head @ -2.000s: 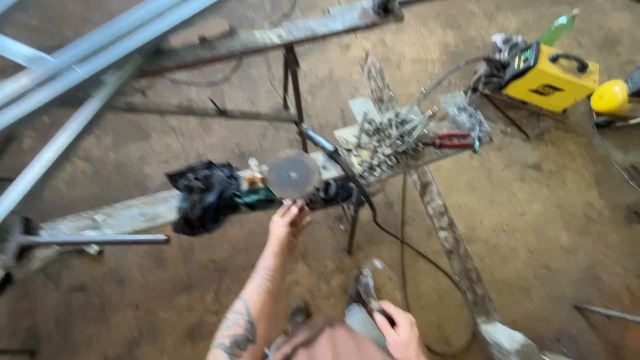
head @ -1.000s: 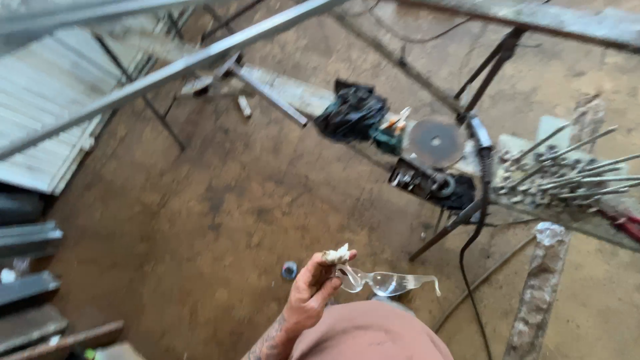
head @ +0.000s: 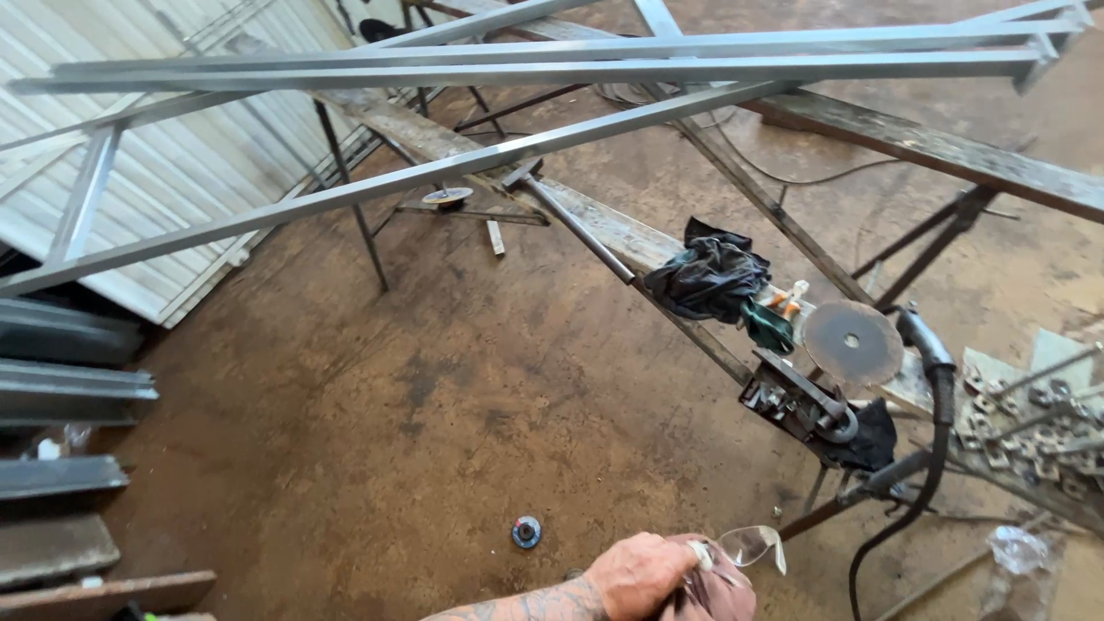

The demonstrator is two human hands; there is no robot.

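Note:
At the bottom of the view, my left hand (head: 642,569) is closed on a bunch of pink cloth (head: 711,591) and a small white piece. Clear safety glasses (head: 752,545) stick out just to the right of it, partly covered by the cloth. My right hand cannot be seen. A small grinding disc (head: 526,532) lies on the floor, left of my left hand. Farther off, a large cutting disc (head: 852,342) rests on the plank bench beside a black cloth or bag (head: 711,272) and a welding torch (head: 927,345).
Galvanized steel tubes (head: 552,73) cross the top. A hammer (head: 578,224) lies on the narrow plank (head: 617,228). Metal fittings (head: 1035,423) are heaped at right, near the black cable (head: 897,526). Steel profiles (head: 69,379) are stacked at left, below a corrugated sheet wall (head: 216,147).
My left hand has left the cutting disc on the bench; one second ago it held the safety glasses in front of me. Now it is on the pink cloth. My right hand has gone out of view.

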